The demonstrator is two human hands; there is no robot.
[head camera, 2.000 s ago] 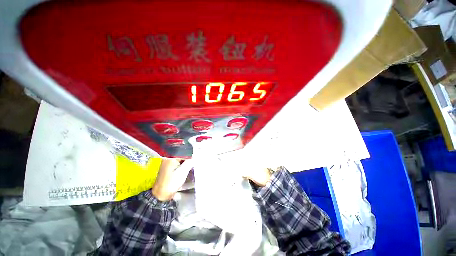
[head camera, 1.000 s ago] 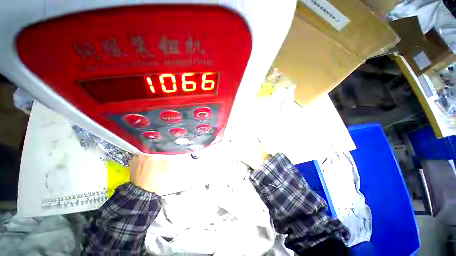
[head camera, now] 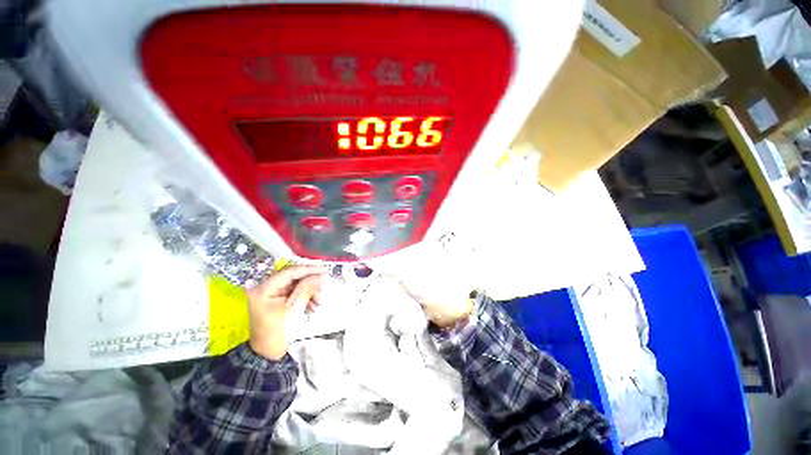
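Observation:
The button attaching machine (head camera: 329, 53) fills the upper picture, with a red panel and a counter reading 1066. A white garment (head camera: 382, 364) hangs from the table edge toward my lap, partly blown out by the lamp. My left hand (head camera: 283, 302) is at the garment's upper edge just below the machine head, thumb and fingers close together; whether it pinches cloth is unclear. My right hand (head camera: 445, 302) is on the garment to the right, its fingers washed out by glare. Small dark parts of the press show between the hands.
Shiny small metal parts in clear plastic (head camera: 222, 249) lie left of the machine head. Yellow tape (head camera: 228, 315) and a ruler scale mark the white table (head camera: 107, 267). A cardboard box (head camera: 614, 98) stands behind right. A blue bin (head camera: 698, 338) with white cloth (head camera: 622, 355) is at right. Grey-white cloth (head camera: 80, 413) lies lower left.
The counter went from 1065 to 1066. The view shifted, so the machine head covers less than at first. My left hand's fingers now show bent at the cloth edge, more visible than before.

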